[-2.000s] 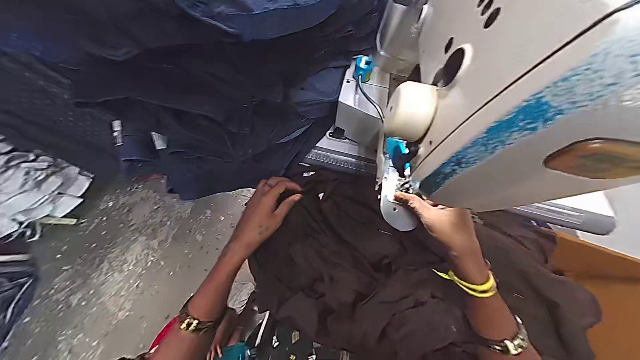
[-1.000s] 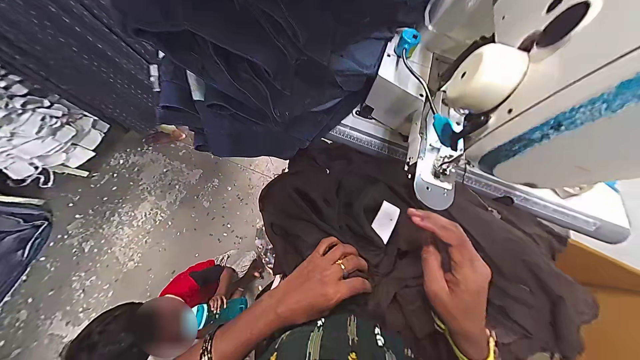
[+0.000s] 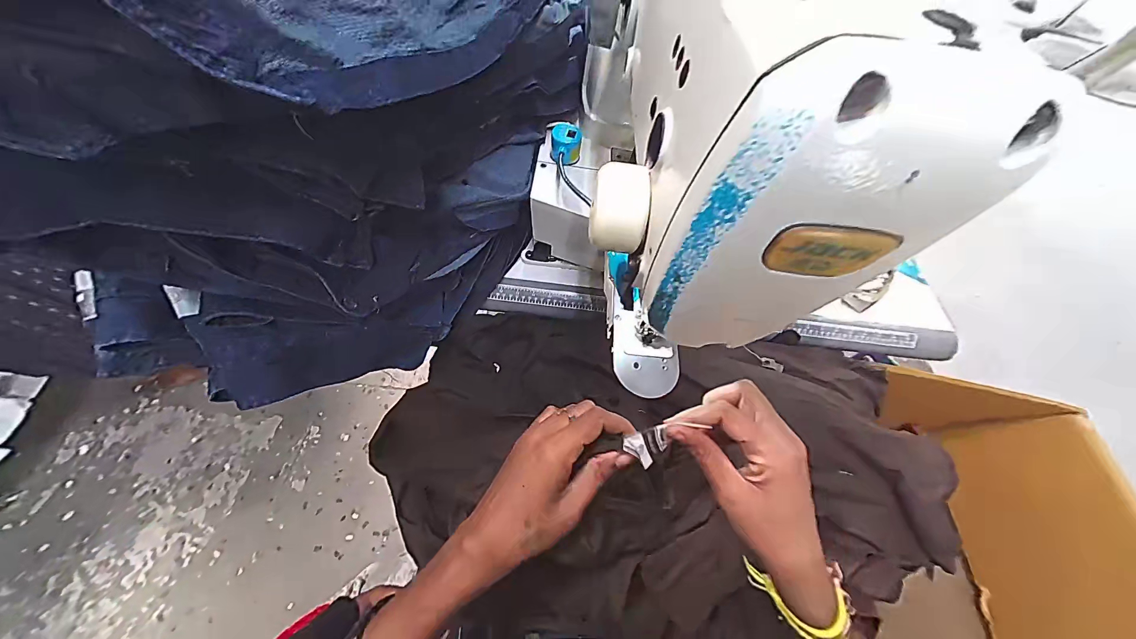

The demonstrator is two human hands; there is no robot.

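Observation:
Dark brown fabric [image 3: 550, 532] lies spread below the presser foot area of a white and blue Jack sewing machine [image 3: 834, 177]. My left hand [image 3: 555, 470] pinches one end of a small white and dark label [image 3: 646, 444] between thumb and fingers, above the fabric. From the right, my right hand [image 3: 754, 470] pinches the label's other end, with a thin pale strip between its fingertips. Both hands are just below the machine's rounded metal plate [image 3: 646, 371]. Whether the label is attached to the fabric cannot be told.
A large pile of dark blue denim [image 3: 293, 222] stands at the upper left. A cardboard box [image 3: 1038, 497] is at the lower right. Scraps litter the grey floor [image 3: 222, 497]. Part of a person shows at the bottom edge, left of the fabric.
My hands have come together; one second ago they rested apart on the fabric, beside a white label lying on it. The view has shifted, with more of the machine showing.

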